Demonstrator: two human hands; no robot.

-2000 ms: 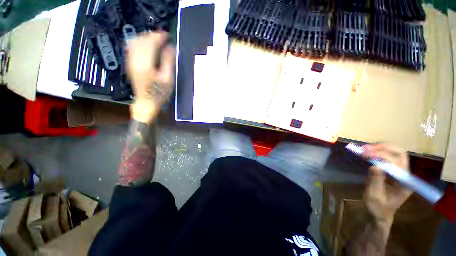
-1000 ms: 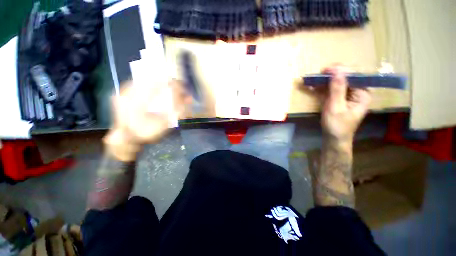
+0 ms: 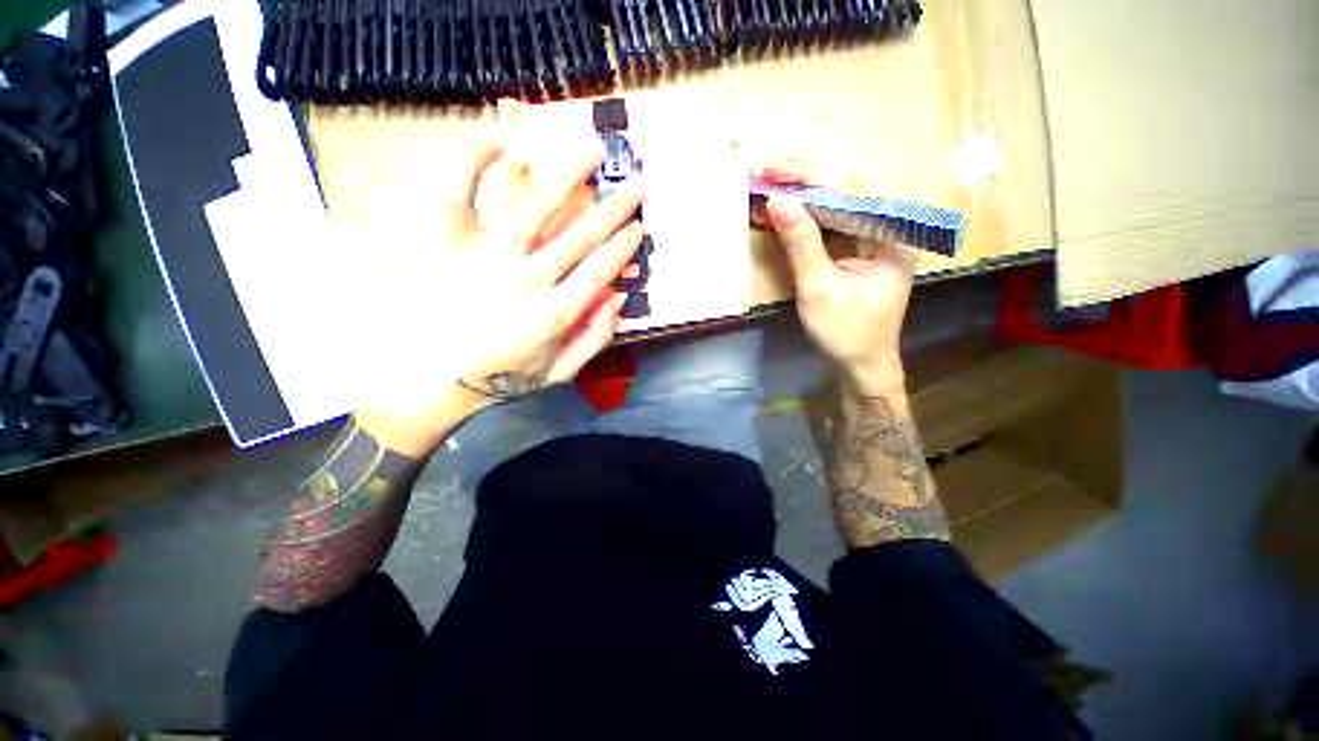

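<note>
The white fixture plate (image 3: pixel 697 217) lies near the cardboard's front edge, with dark squares at its top and bottom. A black housing (image 3: pixel 639 261) lies upright along the fixture, partly hidden by fingers. My left hand (image 3: pixel 499 282) lies palm down over the fixture's left side, its fingers holding the housing there. My right hand (image 3: pixel 846 297) is just right of the fixture, shut on a slim tool (image 3: pixel 890 220) with a pale speckled top and a dark, bristle-like edge. The tool points right and does not touch the housing.
Rows of black housings (image 3: pixel 449 51) stand at the back of the cardboard (image 3: pixel 825 109). A black-and-white sheet (image 3: pixel 203 232) lies left of my left hand. Loose black parts (image 3: pixel 51 311) are heaped at far left. A cardboard box (image 3: pixel 1013 434) is on the floor below right.
My left hand has brought a black housing from the left heap onto the fixture. My right hand has come up from below the bench edge with the tool, now beside the fixture. The view has shifted right.
</note>
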